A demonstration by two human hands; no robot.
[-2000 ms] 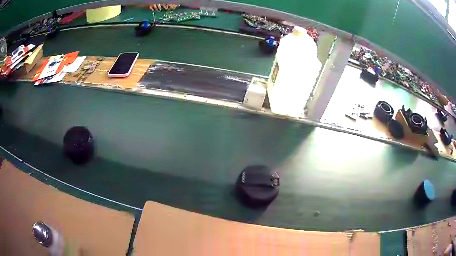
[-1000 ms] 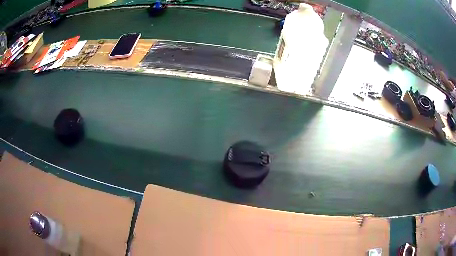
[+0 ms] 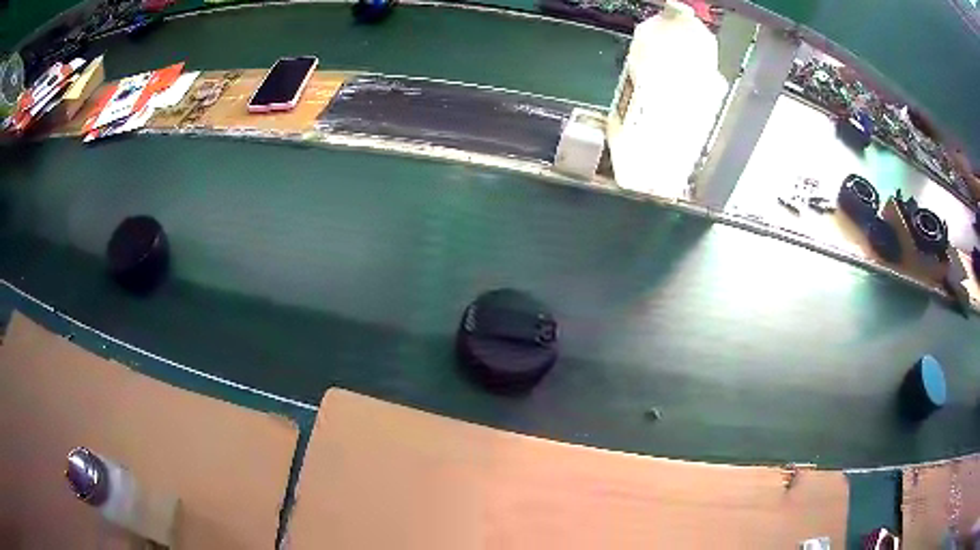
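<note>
No hand is in view. A round black unit (image 3: 507,342) with a raised bar and small lighter marks on top sits on the green belt (image 3: 355,258) in front of me. A second round black unit (image 3: 139,255) sits further left on the belt. A blue-topped unit (image 3: 924,387) is near the right end, its pale blue face turned right. None of them is touched by a hand.
Cardboard mats (image 3: 559,473) line the near edge, with a dispenser bottle (image 3: 99,483) on the left one. Across the belt are a phone (image 3: 284,84), printed papers (image 3: 134,99), a whitish container (image 3: 580,144), a milky jug (image 3: 666,107) and black ring parts (image 3: 860,194).
The view has shifted, so the far ledge appears higher than at first. The two black units now lie further left relative to the mats and ledge. No hand appears in any frame.
</note>
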